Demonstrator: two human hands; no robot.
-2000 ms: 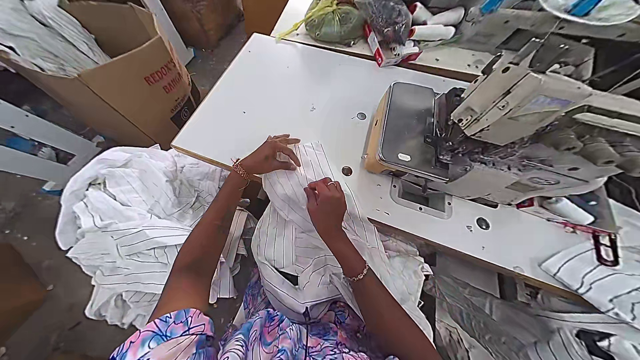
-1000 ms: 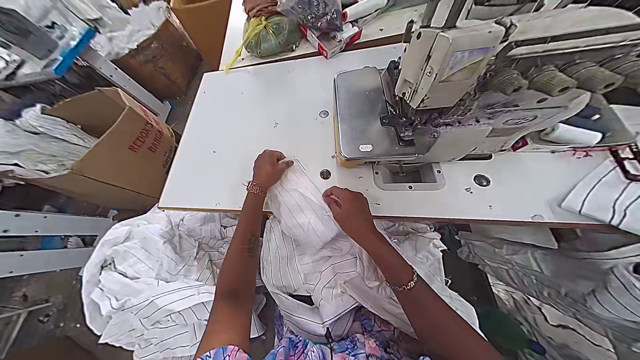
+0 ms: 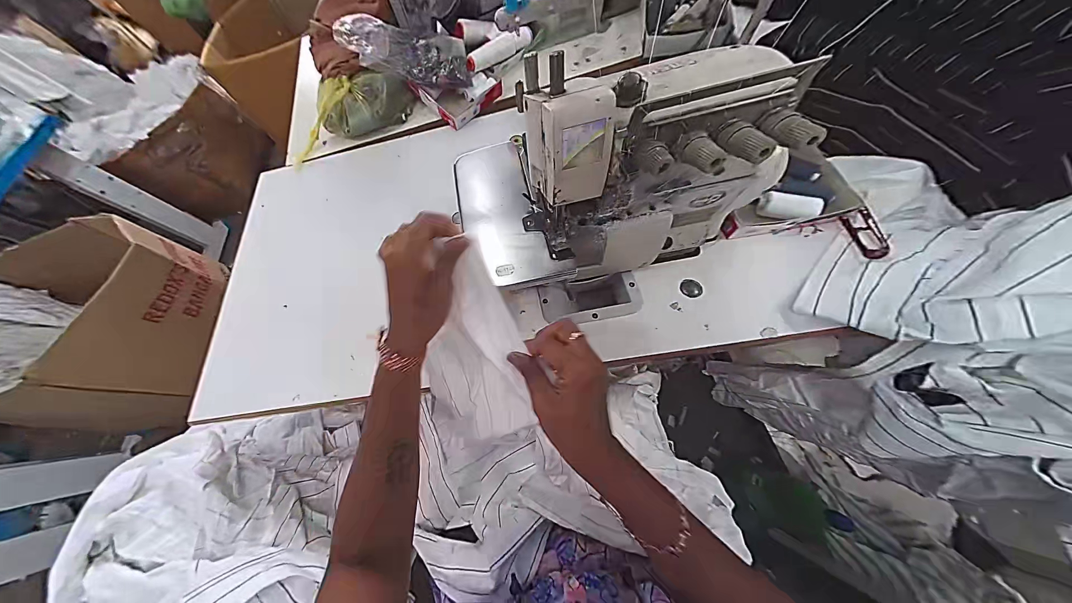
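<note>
Between my two hands a white striped fabric piece (image 3: 477,360) is stretched, its upper edge slanting down to the right. My left hand (image 3: 421,276) pinches the upper end, just left of the metal plate of an overlock sewing machine (image 3: 578,159). Lower down, near the table's front edge, my right hand (image 3: 563,381) grips the other end between thumb and fingers. The rest of the cloth hangs over my lap. The machine's presser foot area lies up and to the right of the fabric, and the cloth is apart from it.
The white sewing table (image 3: 310,276) extends left of the machine. A heap of striped cloth (image 3: 226,494) lies below it, with a cardboard box (image 3: 109,327) at the left. More striped garments (image 3: 946,268) are at the right. Behind stand a green bundle (image 3: 366,102) and thread cones (image 3: 500,48).
The view has shifted a lot toward the machine. Both hands still hold the fabric; my left hand has risen from the table's front part to beside the machine's plate.
</note>
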